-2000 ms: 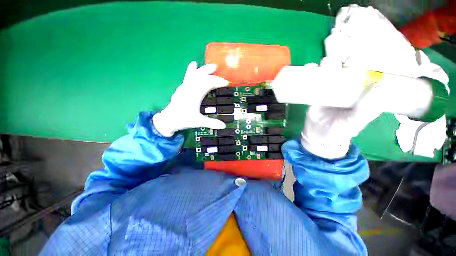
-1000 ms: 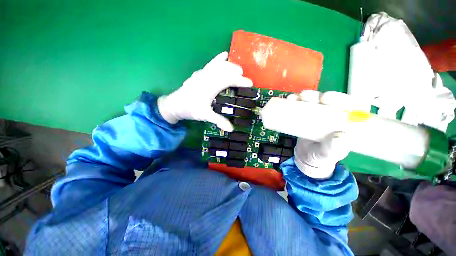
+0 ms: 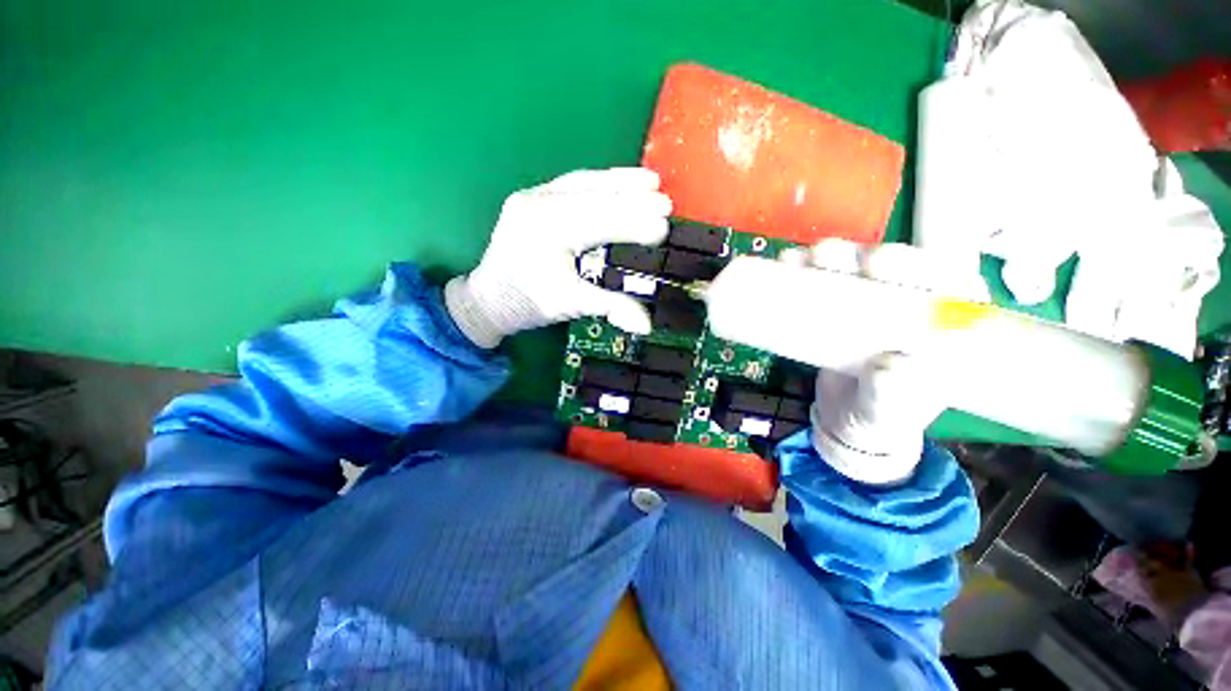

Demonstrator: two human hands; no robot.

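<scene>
The green PCB panel (image 3: 589, 373) with groups of black blocks (image 3: 662, 362) lies on the red-orange pad (image 3: 770, 162), turned slightly. My gloved right hand (image 3: 884, 392) is wrapped around the thick white dispensing syringe (image 3: 1040, 371), which has yellow tape and a green ribbed end cap (image 3: 1169, 409). Its tip points left at the upper-left group of blocks. A thin white line shows between blocks there. My gloved left hand (image 3: 574, 250) rests at the panel's upper-left edge, thumb and fingers spread around that group. The syringe and right hand hide the panel's upper right part.
A crumpled white cloth heap (image 3: 1046, 149) lies at the right, with a white tube (image 3: 948, 169) standing out beside it. The green mat (image 3: 270, 176) spreads left and behind. A red object (image 3: 1188, 105) is at the far upper right.
The panel and pad appear turned clockwise and further right than at first. The syringe has come left over the panel, its tip now at the upper-left blocks. My left hand's fingers have shifted slightly.
</scene>
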